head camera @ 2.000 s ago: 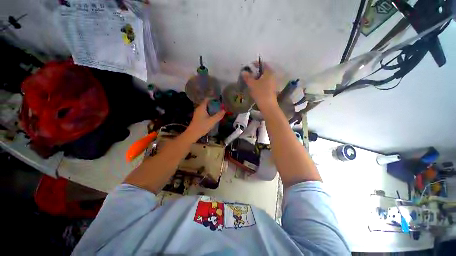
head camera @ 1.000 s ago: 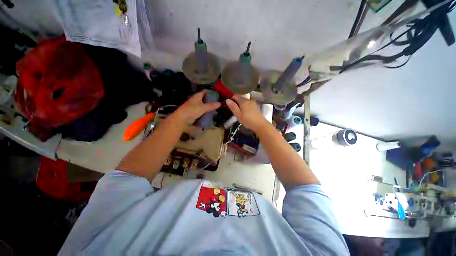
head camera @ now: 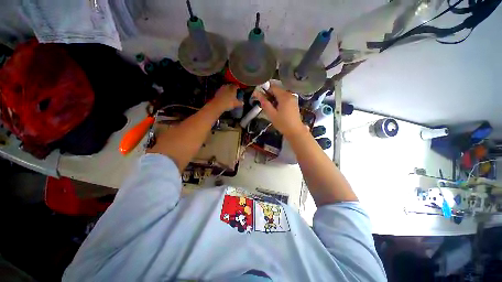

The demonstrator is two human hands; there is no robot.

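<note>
My left hand is closed around a dark grey-green thread cone, partly hidden by the fingers, behind the overlock machine. My right hand is just to its right, fingers bent beside a white cone or roll. The fingers hide whether they grip it. Another white roll lies tilted between the hands. Three upright spindles with grey-green cores stand on round grey discs by the wall. The middle disc and right disc also carry no full cones.
An orange rounded thing lies left of the overlock. A red plastic bag sits on black cloth at left. An orange-red tray stands right of the overlock, with dark and white cones beyond. A lockstitch machine is at far right.
My right hand came down from the middle spindle towards the machine's back, uncovering the discs. My left hand stayed at the grey-green cone, now slightly farther back. The view has shifted.
</note>
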